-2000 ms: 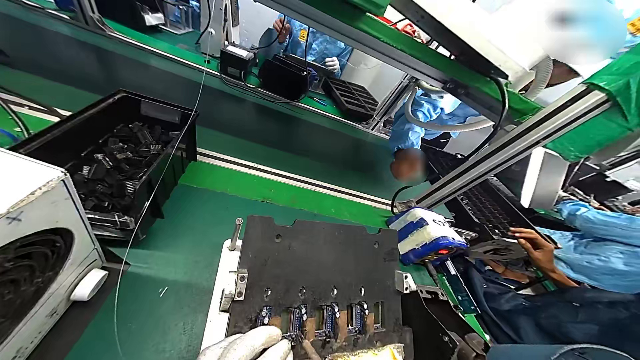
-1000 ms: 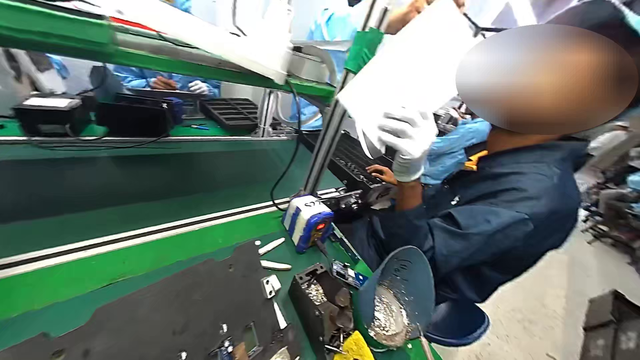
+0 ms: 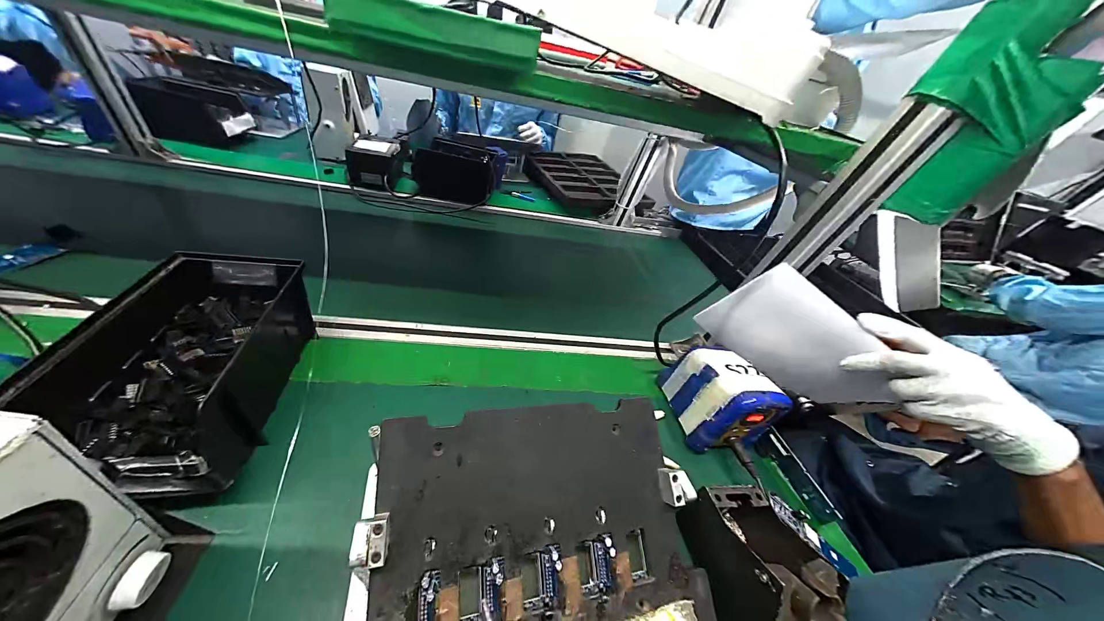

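My left hand is out of view. A pale yellowish thing [image 3: 668, 612] is cut off by the bottom edge, over the lower right of the dark fixture plate; I cannot tell whether it is my right hand's glove. The black flat fixture plate [image 3: 517, 466] lies on the green bench mat, with metal clamps [image 3: 371, 542] [image 3: 675, 487] at its sides. Small blue circuit boards [image 3: 547, 576] [image 3: 601, 565] stand upright in slots along its lower part, with brown strips between them.
A black bin [image 3: 285, 319] of black parts stands left, behind a white fan unit [image 3: 73, 517]. Right are a blue-and-white soldering station [image 3: 724, 398], a black box [image 3: 729, 552] and a blue-grey container [image 3: 975, 586]. A co-worker's gloved hand [image 3: 966, 388] holds white paper [image 3: 793, 336] nearby.
The white-gloved hand at the plate's lower edge two seconds ago is out of view. The co-worker's paper is lower, beside the soldering station. The view swung right and back.
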